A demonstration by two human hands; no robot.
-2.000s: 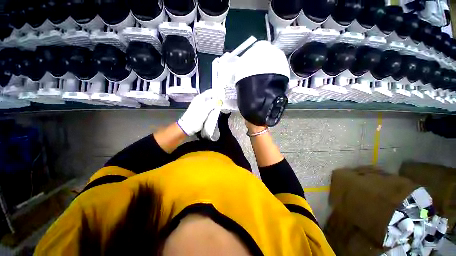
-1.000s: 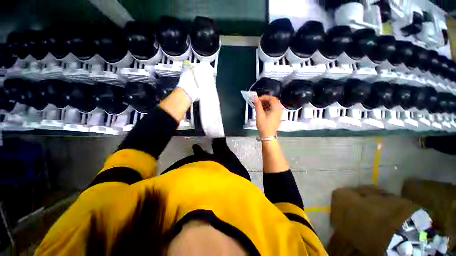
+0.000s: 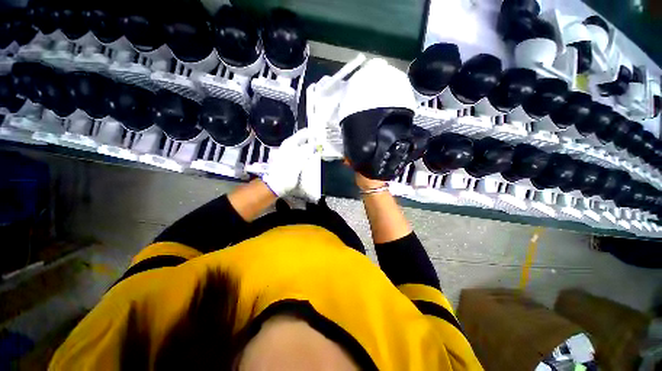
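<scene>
A security camera (image 3: 377, 90) with a white body and black ball head is held up in front of me, over the bench edge. Its lens face is turned toward the lower right. My left hand (image 3: 290, 165), in a white glove, holds it at the white bracket (image 3: 327, 109). A white label strip (image 3: 311, 181) hangs from the gloved hand. My right hand (image 3: 356, 174), bare with a bracelet at the wrist, is under the black head, its fingers mostly hidden by it.
Two rows of security cameras (image 3: 178, 112) stand on the dark-green bench (image 3: 363, 30), left and right of me. Loose camera parts (image 3: 537, 51) lie on a white board (image 3: 464, 29) at the upper right. Brown cartons (image 3: 501, 326) are on the floor at the lower right.
A second ago my hands were apart, the right with a small label over the right row. Now both are together at a lifted camera. The view has tilted.
</scene>
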